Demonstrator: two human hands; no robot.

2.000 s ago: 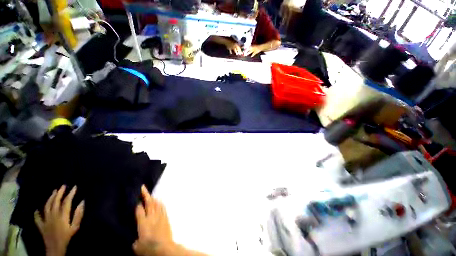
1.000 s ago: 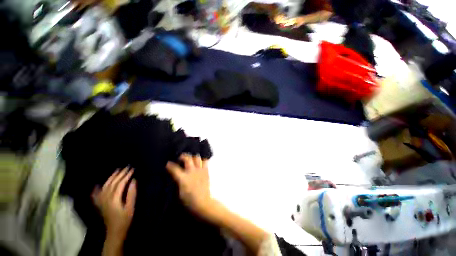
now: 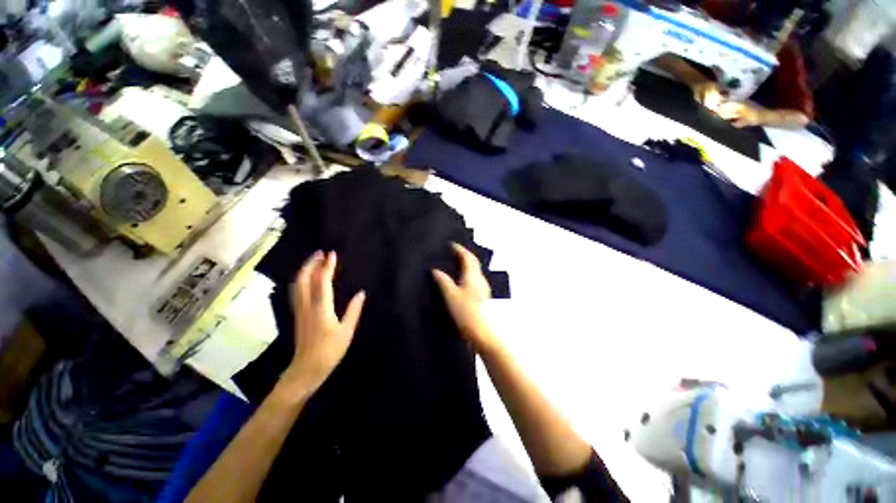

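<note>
A thick heap of black cut pieces (image 3: pixel 393 363) with jagged, layered edges lies on the left part of the white table (image 3: pixel 589 334) and reaches down toward my body. My left hand (image 3: pixel 324 319) rests on the heap's left side, fingers apart. My right hand (image 3: pixel 467 295) rests on its right side, thumb and fingers apart. Both hands lie on top of the cloth, and neither is seen gripping a piece. The white sewing machine head (image 3: pixel 727 437) is at the lower right, cut off by the picture's edge; its needle area cannot be made out.
A navy cloth (image 3: pixel 688 246) behind the table holds shaped black pieces (image 3: pixel 594 192) and a red bin (image 3: pixel 806 226). A beige machine (image 3: pixel 142 187) stands left. A person's hand (image 3: pixel 732 108) is at another machine behind. Striped cloth (image 3: pixel 98 422) and a blue thing (image 3: pixel 208 442) are lower left.
The view has swung left, so the beige machine now shows and the white machine sits lower right. My hands stay on the black heap, which now appears nearer the middle.
</note>
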